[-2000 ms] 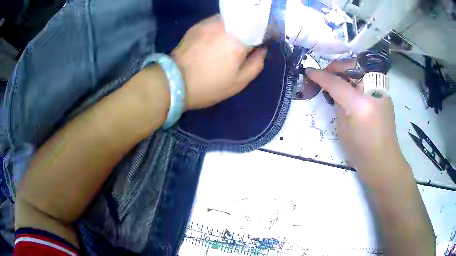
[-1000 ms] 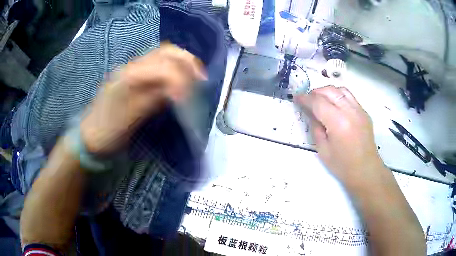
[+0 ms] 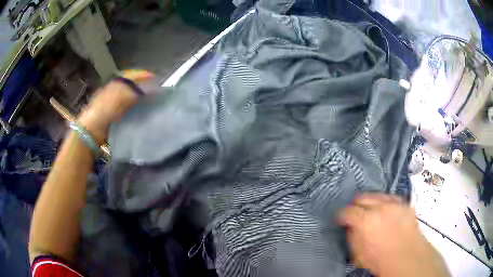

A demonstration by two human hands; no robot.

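Note:
The denim jacket (image 3: 281,124), grey-blue wrong side up, is spread in folds across the middle of the view, over the table and down towards the wearer. My left hand (image 3: 121,100), blurred, grips the jacket's left edge, with a dark band of cloth across the fingers. My right hand (image 3: 378,227), blurred, is at the jacket's lower right; its fingertips touch the cloth, and whether they pinch it is unclear. Pale thread ends (image 3: 197,249) hang at the jacket's lower edge.
The white sewing machine head (image 3: 440,103) stands at the right, brightly lit. Black thread snips (image 3: 477,230) lie on the white table (image 3: 446,208) at the right, below a dark tangle (image 3: 486,178). Dark denim (image 3: 27,157) is heaped at the left. Another machine stand (image 3: 89,40) shows at upper left.
The view has turned left. The jacket has moved off the pocket area and now spreads wide over the table. My left hand has moved out to its left edge; my right hand has left the needle area.

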